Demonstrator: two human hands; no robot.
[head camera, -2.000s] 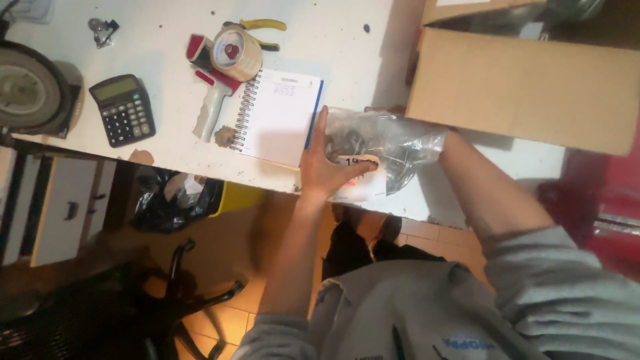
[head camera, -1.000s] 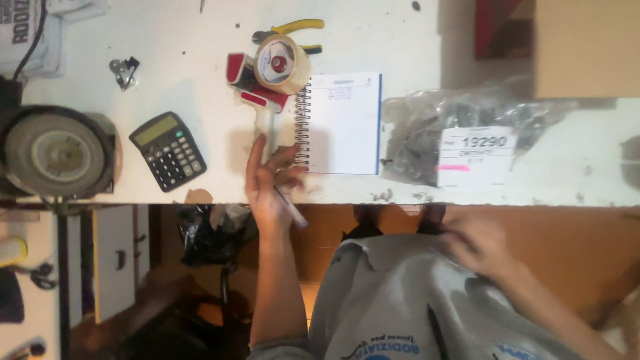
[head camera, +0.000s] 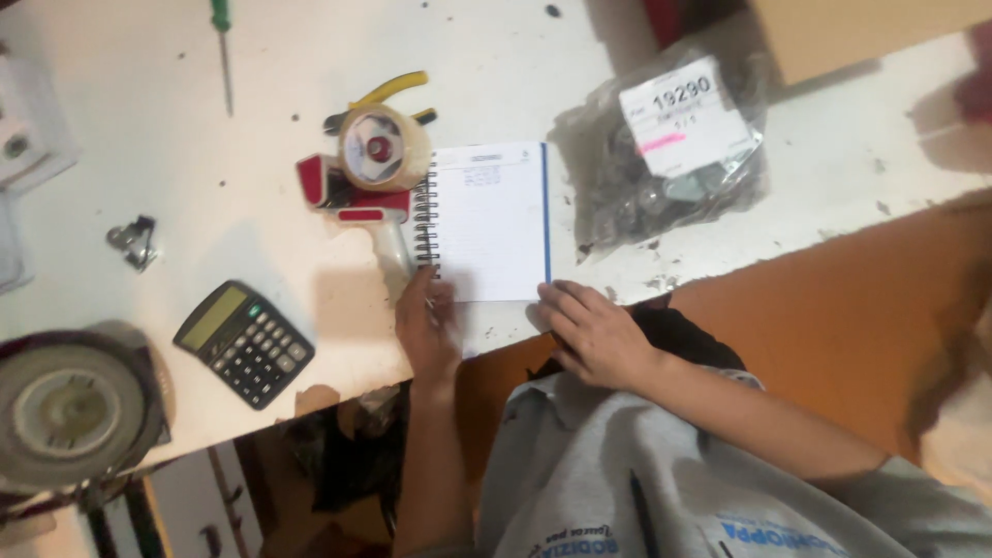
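Note:
A spiral notebook (head camera: 496, 225) with writing near its top lies open on the white table. My left hand (head camera: 428, 325) is at its lower left corner, fingers curled by the wire binding; whether a thin pen-like object is in them is too blurred to tell. At the lower right corner my right hand (head camera: 593, 329) rests its fingertips, holding nothing visible. The tape dispenser (head camera: 372, 205), red with a pale handle, lies left of the notebook with its clear tape roll (head camera: 385, 147). To the right sits a clear plastic bag (head camera: 620, 186) of dark parts, bearing a printed label (head camera: 686, 116).
Yellow-handled pliers (head camera: 395, 87) lie behind the tape. A black calculator (head camera: 244, 345), a small metal part (head camera: 136, 242) and a wheel-like round object (head camera: 74, 411) are at left. A green-handled screwdriver (head camera: 225, 58) lies farther back. A cardboard box (head camera: 860, 35) stands at upper right.
Two seconds ago both hands were at the plastic bag; it now lies released. The right hand has come from beyond the table edge to the notebook's corner. The view has shifted noticeably.

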